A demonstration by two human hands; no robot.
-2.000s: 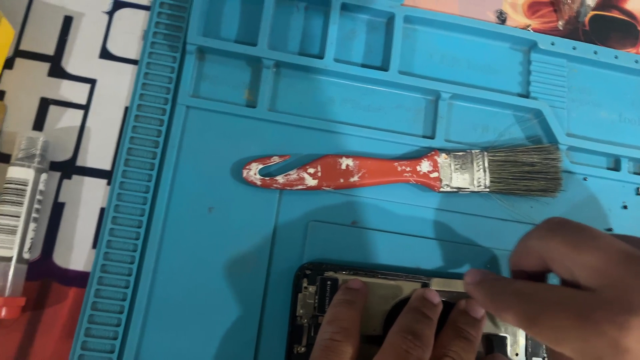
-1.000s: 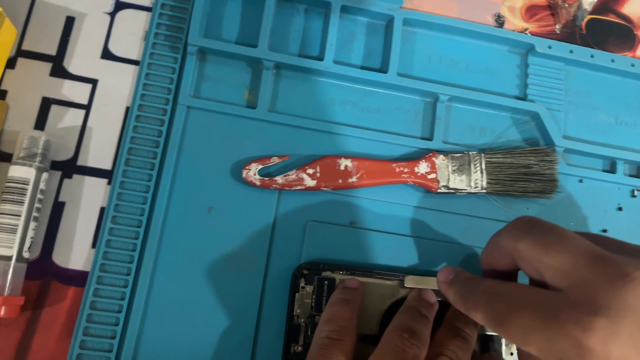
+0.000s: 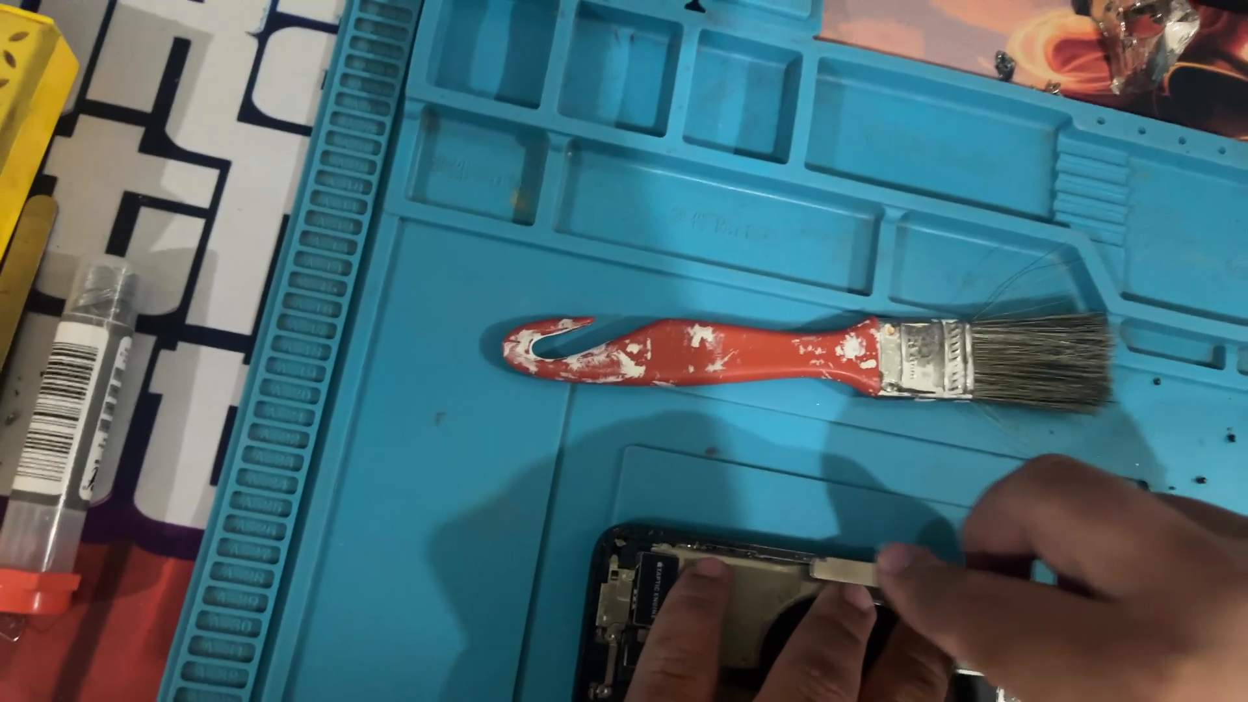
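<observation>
An opened smartphone (image 3: pixel 609 546) lies at the bottom of the view on a blue silicone repair mat (image 3: pixel 458 429), its inside facing up. The fingers of my left hand (image 3: pixel 770 643) are spread and press on the pale surface inside it. My right hand (image 3: pixel 1063 595) pinches a small flat beige strip (image 3: pixel 846 571) between thumb and finger at the phone's upper edge. What the strip is, and whether it is fixed to the phone, I cannot tell. Above both hands lies a paintbrush (image 3: pixel 760 353) with a worn red handle and grey bristles.
Moulded compartments (image 3: pixel 721 214) run along the mat's upper part, and small dark bits (image 3: pixel 1201 480) lie at its right. Left of the mat are a capped clear syringe-like tube (image 3: pixel 68 429) with a printed label and a yellow object (image 3: pixel 34 107). A picture (image 3: pixel 926 34) shows at top right.
The beige strip, hardly visible two seconds ago, now shows at the phone's upper edge by my right fingertips. My right hand has shifted slightly left since then. The brush has stayed in place.
</observation>
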